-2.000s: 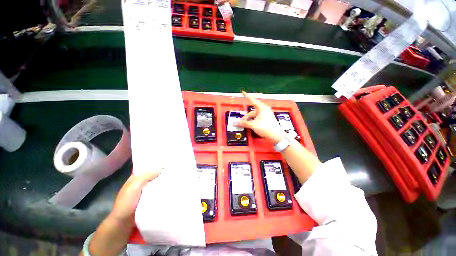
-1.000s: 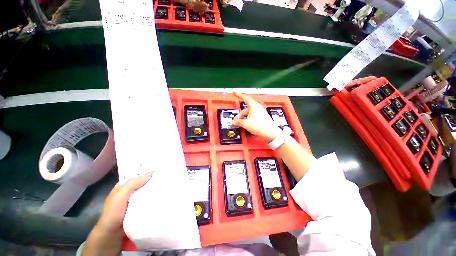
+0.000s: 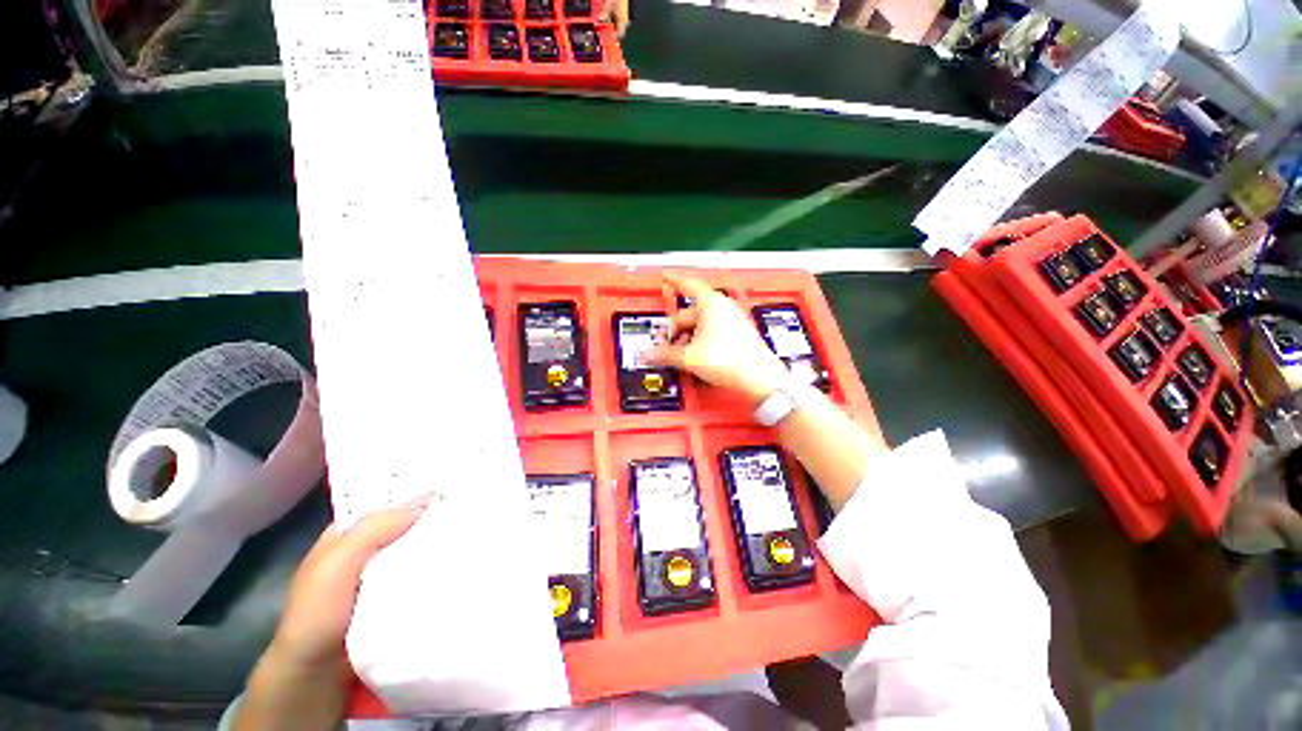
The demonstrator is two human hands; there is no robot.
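Observation:
My left hand (image 3: 336, 586) holds the long white label strip (image 3: 393, 300), which hangs over the left part of the red pocketed tray (image 3: 685, 658). Small black print shows near the strip's top. My right hand (image 3: 721, 347) has its fingertips on the pale face of a black handheld device (image 3: 650, 386) in the back row. Whether a label is between the fingers cannot be told. Other black devices with pale faces and round yellow marks lie in the pockets, one of them front centre (image 3: 671, 536). The strip and my right hand hide some pockets.
A white label roll (image 3: 229, 479) with a curled tail lies at left. Stacked red trays (image 3: 1064, 371) with devices stand at right, below a hanging printed strip (image 3: 1057, 129). Another filled tray (image 3: 536, 67) lies across the green belt, with part of another person's hand (image 3: 616, 14) beside it.
The view has shifted, so the tray, roll and hands sit further left in the picture. My right hand stays at the same device and my left hand keeps the strip. The other person's hand has moved.

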